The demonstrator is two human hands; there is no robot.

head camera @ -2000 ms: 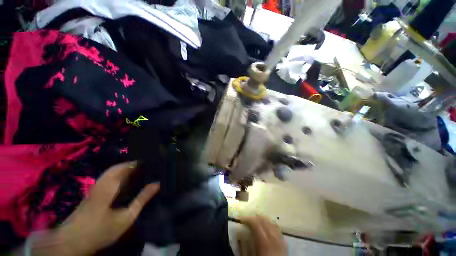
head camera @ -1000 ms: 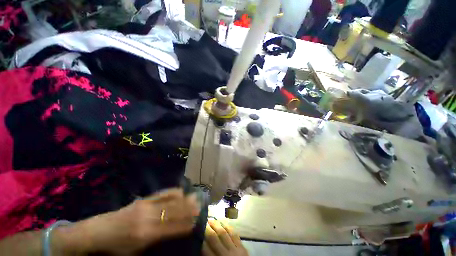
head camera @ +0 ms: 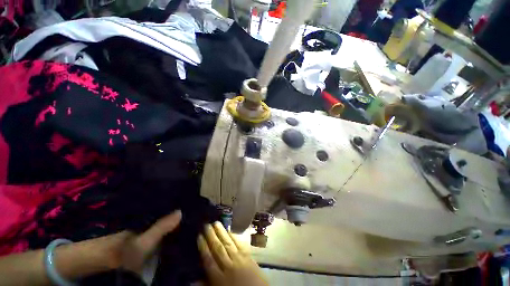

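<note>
The black garment piece with hot-pink print [head camera: 61, 134] lies left of the cream sewing machine head [head camera: 313, 162] and runs down to its front end. My left hand [head camera: 142, 243], with a pale bangle on the wrist, lies on the black fabric with the thumb stretched out; its fingers are blurred and partly hidden, so its hold is unclear. My right hand [head camera: 229, 257] lies flat on the black fabric just below the needle area, fingers pointing up and left. The needle and presser foot are mostly hidden behind the machine head.
A heap of black and pale-grey cloth [head camera: 112, 36] lies behind the garment. A pale post rises behind the brass-coloured knob [head camera: 254, 90]. Crumpled white material [head camera: 310, 72], a red spool [head camera: 333, 104] and a tape roll [head camera: 400, 116] lie behind the machine. Grey cloth [head camera: 447, 120] lies farther right.
My left hand has moved left, away from the needle area, and its thumb is spread. My right hand has moved up and left onto the black fabric. The yellow print is now mostly folded out of sight.
</note>
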